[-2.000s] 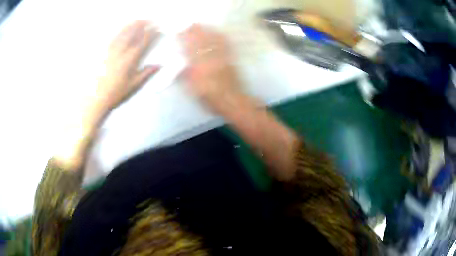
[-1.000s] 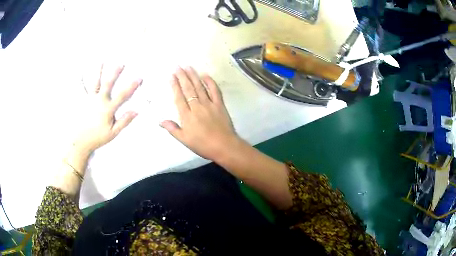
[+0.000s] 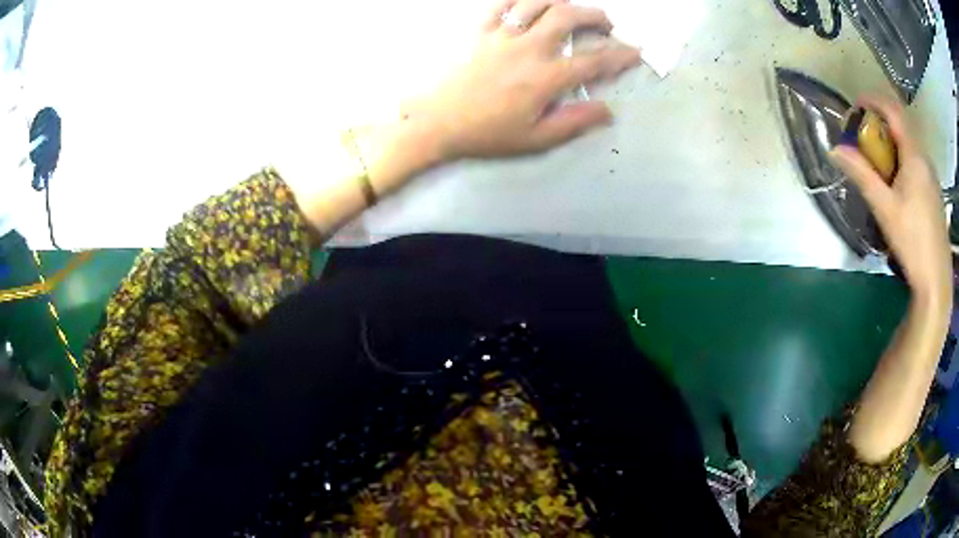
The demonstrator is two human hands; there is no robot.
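My left hand (image 3: pixel 526 79) lies with fingers spread on a white fabric piece (image 3: pixel 666 37), whose pointed corner shows just past the fingertips. The rest of the piece blends into the white ground. My left hand grips nothing. My right hand (image 3: pixel 896 173) is closed around the wooden handle of the steam iron (image 3: pixel 815 131) at the far right. The iron's pointed tip faces away from me, and its soleplate appears to be on the table cover. The iron's rear end is partly hidden by my hand and wrist.
The white table cover (image 3: pixel 715 200) has small dark specks. Black scissors handles (image 3: pixel 812 15) and a silver metal iron rest (image 3: pixel 899 42) are at the upper right. A small black object with a cord (image 3: pixel 45 147) lies far left. Green floor (image 3: pixel 715 315) shows below the table edge.
My right hand has left the white fabric and taken the iron handle. My left hand has moved across to the right. The view has swung, so the iron appears farther right.
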